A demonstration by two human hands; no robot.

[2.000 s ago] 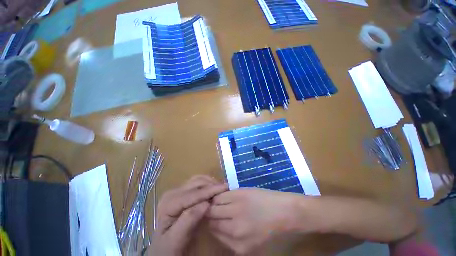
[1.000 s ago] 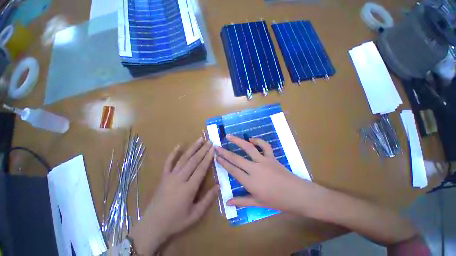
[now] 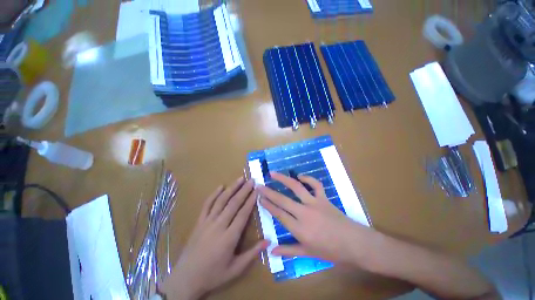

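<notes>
The blue solar cell panel (image 3: 302, 153) lies flat on the bench before me, with a white strip (image 3: 346, 186) on its right side and another white strip (image 3: 257, 170) on its left side. My right hand (image 3: 311, 220) rests on the panel, fingers spread, fingertips at the left strip. My left hand (image 3: 226, 234) lies on the tabletop along the panel's left edge, its fingertips beside the strip. Neither hand visibly grips anything. Small black pieces (image 3: 265, 167) show on the panel near my right fingers. My right hand hides part of the panel.
Silver ribbons (image 3: 153, 225) and white sheets (image 3: 97, 249) lie left. The squeeze bottle (image 3: 65, 155) and amber piece (image 3: 136, 152) are further up. A curved panel stack (image 3: 196, 55) and dark cell stacks (image 3: 299, 85) stand behind. White strips (image 3: 441, 105) and short ribbons (image 3: 451, 173) lie right.
Two seconds ago my hands were together at the panel's lower left. They have since parted and spread flat at its left strip. Over the last second they barely moved; the view shifted slightly.
</notes>
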